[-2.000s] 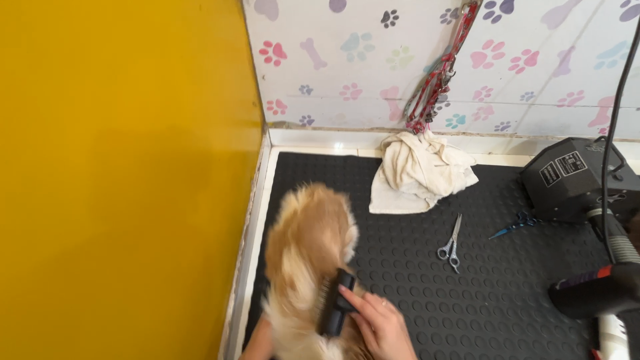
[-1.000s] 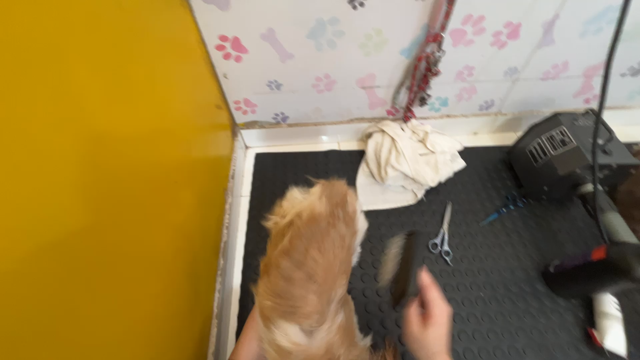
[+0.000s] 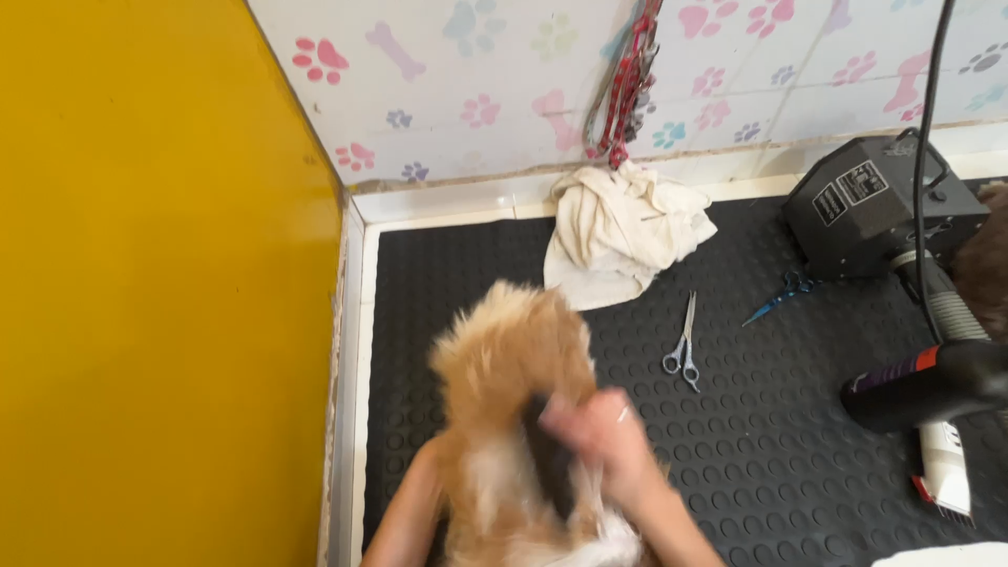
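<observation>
A tan and cream long-haired dog (image 3: 512,354) is on the black rubber mat (image 3: 756,441), seen from above. My right hand (image 3: 602,437), blurred by motion, is closed on a black grooming brush (image 3: 549,465) that lies against the fur of the dog's back. My left hand (image 3: 441,461) is at the dog's left flank; its fingers are hidden by the fur, so its grip does not show. To the right of the dog lie silver scissors (image 3: 685,346) and blue scissors (image 3: 780,299).
A crumpled cream towel (image 3: 622,228) lies by the wall under hanging red leashes (image 3: 630,87). At right are a black dryer (image 3: 874,209) with a hose, a black bottle (image 3: 906,386), a white clipper (image 3: 945,468) and a hanging cord (image 3: 925,157). A yellow wall (image 3: 165,283) borders the left.
The brush, held off to the right of the dog a second ago, is back on its fur in my right hand. My left arm remains along the dog's left side.
</observation>
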